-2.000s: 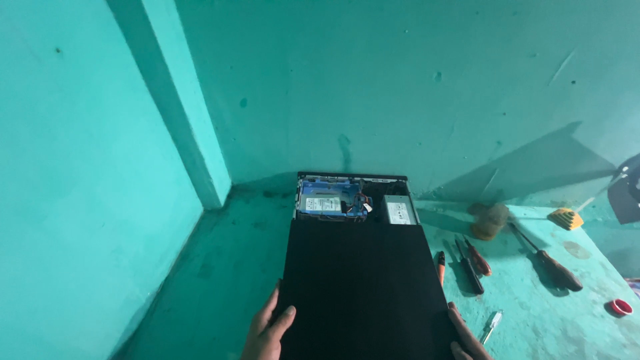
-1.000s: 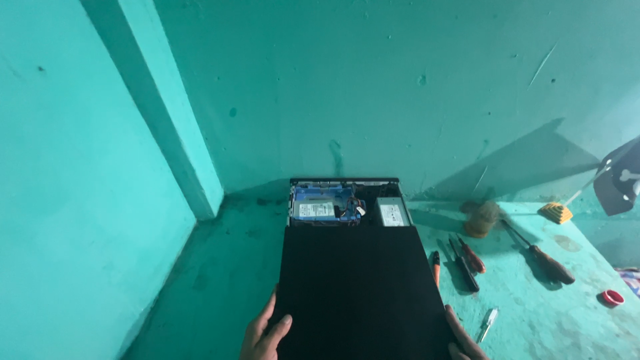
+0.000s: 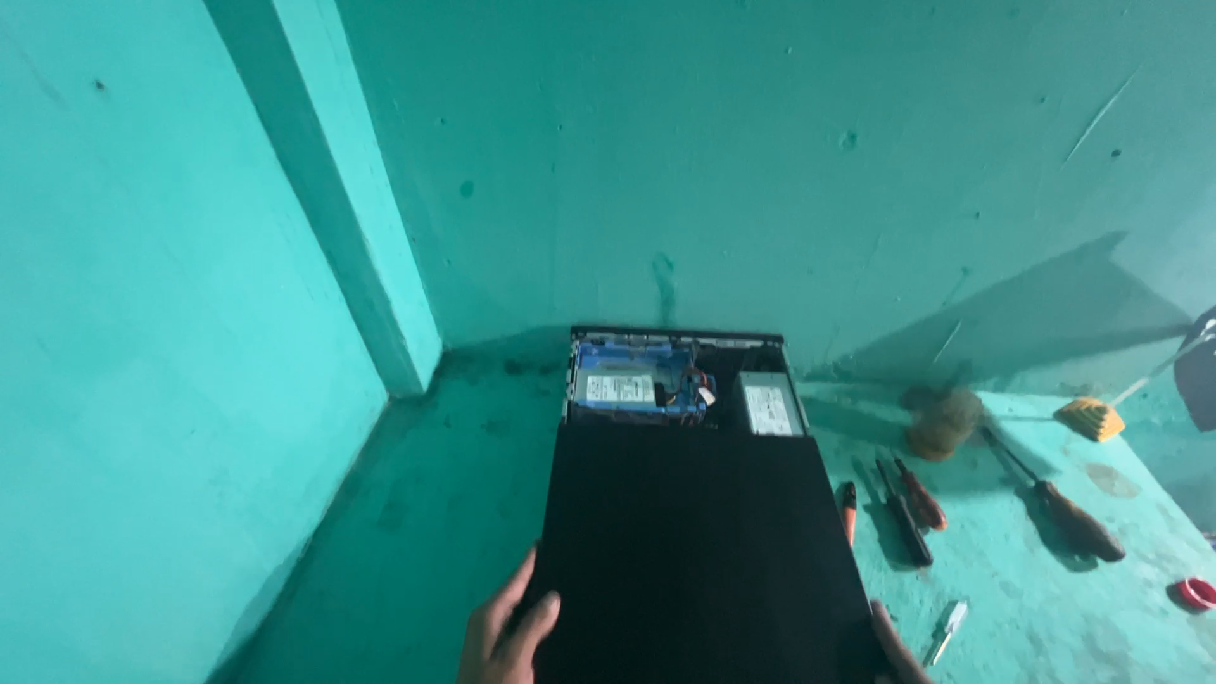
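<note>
A flat black computer side panel [image 3: 698, 560] is held between my two hands. My left hand [image 3: 508, 622] grips its left edge, thumb on top and fingers at the side. My right hand [image 3: 898, 646] lies along its right edge, mostly out of view. Beyond the panel, a desktop computer case [image 3: 679, 334] lies flat against the wall. Its far part is uncovered, showing a blue drive bracket [image 3: 632, 356], a labelled hard drive [image 3: 616, 388], cables [image 3: 692, 385] and a silver power supply [image 3: 768, 404]. The panel hides the near part of the case.
Right of the case on the teal surface lie an orange-handled tool [image 3: 848, 513], a black-handled screwdriver [image 3: 907, 527], a red-handled screwdriver [image 3: 921, 496], a larger screwdriver [image 3: 1078, 522], a small white tool [image 3: 948, 629], a red ring [image 3: 1195, 594] and a yellow object [image 3: 1091, 418]. Walls stand behind and left.
</note>
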